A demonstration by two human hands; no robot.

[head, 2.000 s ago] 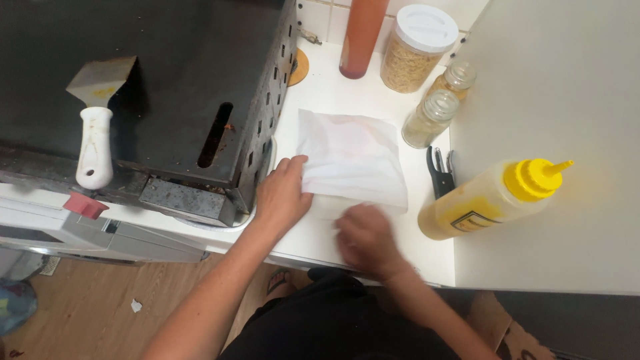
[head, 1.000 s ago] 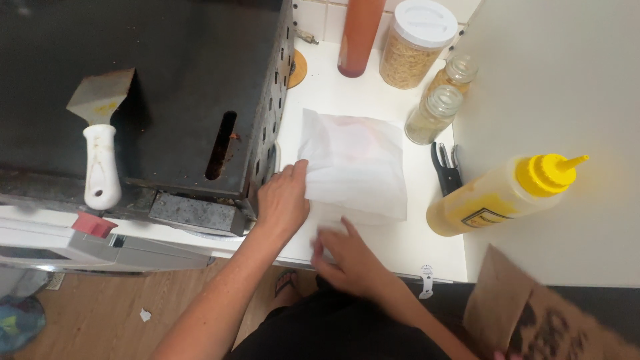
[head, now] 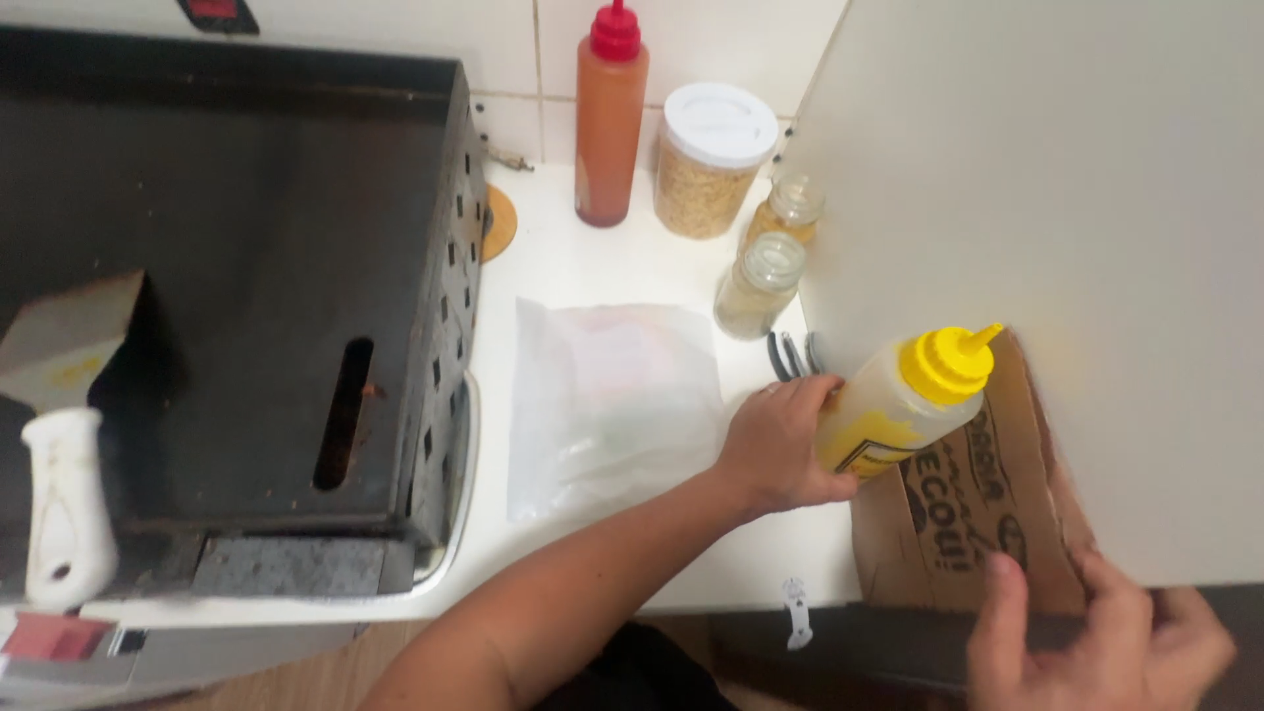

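Observation:
My left hand (head: 780, 444) reaches across to the right and holds a clear squeeze bottle of yellow sauce (head: 874, 420) with a yellow nozzle cap, which leans to the right. At the lower right is my right hand (head: 1106, 632), its thumb in front of a printed brown paper bag (head: 973, 494) and a fingertip at the bag's edge; whether it grips the bag is not plain. The bag stands by the white side panel, partly behind the bottle. A flat white wrapper packet (head: 612, 405) with something pinkish inside lies on the counter, left of my left hand.
A black griddle (head: 227, 227) with a white-handled metal scraper (head: 69, 494) is at the left. Along the back stand an orange-red sauce bottle (head: 607, 138), a white-lidded tub (head: 706, 168) and two glass jars (head: 758, 286) (head: 785, 212). The white side panel (head: 1037, 197) bounds the right.
My left hand has left the packet and taken hold of the yellow sauce bottle. My right hand has moved from below the packet to the paper bag. The bag is now upright behind the bottle.

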